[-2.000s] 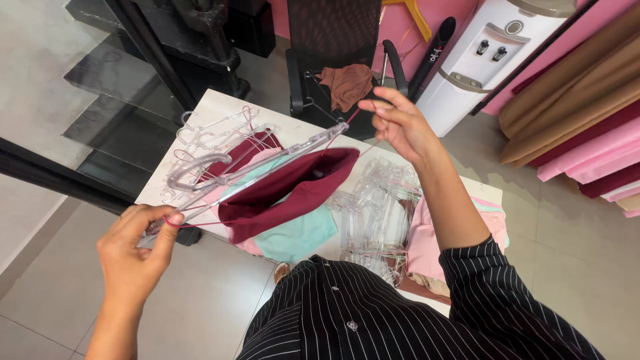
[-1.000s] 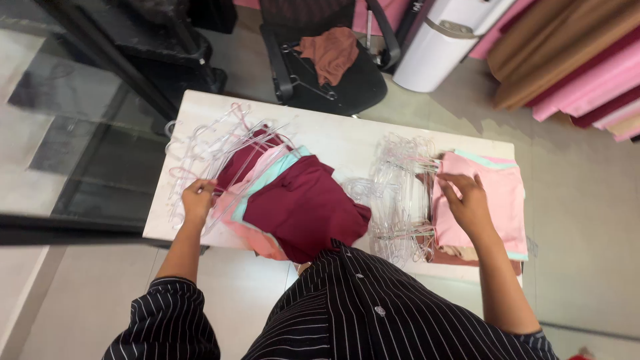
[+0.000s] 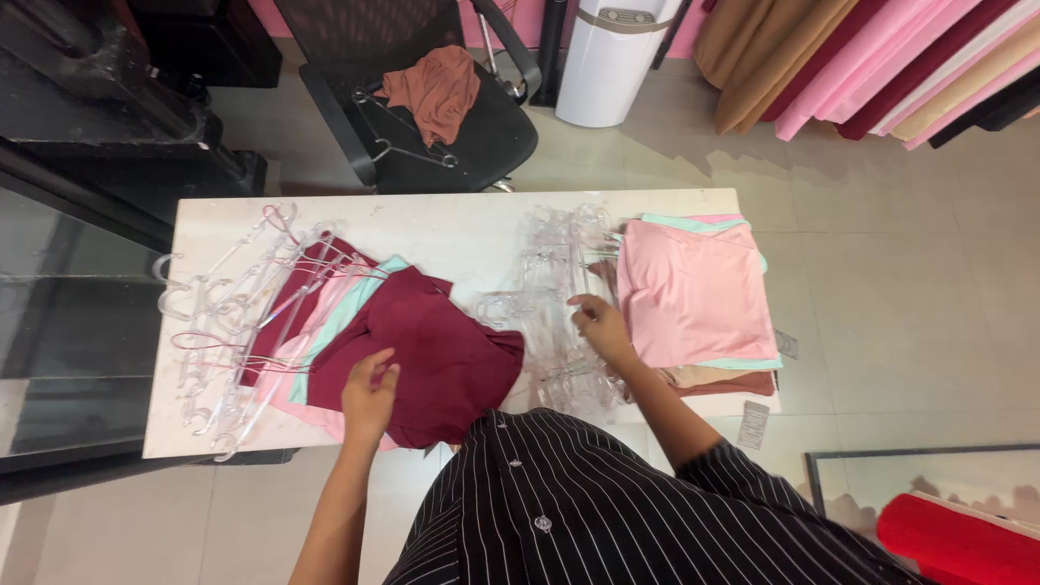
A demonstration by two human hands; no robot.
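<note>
On the left of the white table point(image 3: 455, 215) lies a pile of strappy tops on clear plastic hangers point(image 3: 219, 325), a maroon top point(image 3: 414, 349) uppermost, with mint and pink ones under it. My left hand point(image 3: 370, 394) is over the maroon top's lower part, fingers apart, gripping nothing. My right hand point(image 3: 600, 325) is over the right-hand pile's clear hangers point(image 3: 561, 268), fingers loosely bent; whether it touches them I cannot tell. Beside it rests a stack with a pink top point(image 3: 695, 296) uppermost and mint, beige and brown cloth below.
Beyond the table stands a black office chair point(image 3: 496, 146) bearing a brown garment point(image 3: 443, 89) and a clear hanger. A white water dispenser point(image 3: 605, 73) is behind. Fabrics hang point(image 3: 845, 65) at the upper right. Black metal framework point(image 3: 97, 106) borders the left; a red roll point(image 3: 942, 536) is lower right.
Two seconds ago both hands held the maroon top and its hanger up by the straps; now it lies on the left pile. My left hand has since moved from the hangers onto the cloth.
</note>
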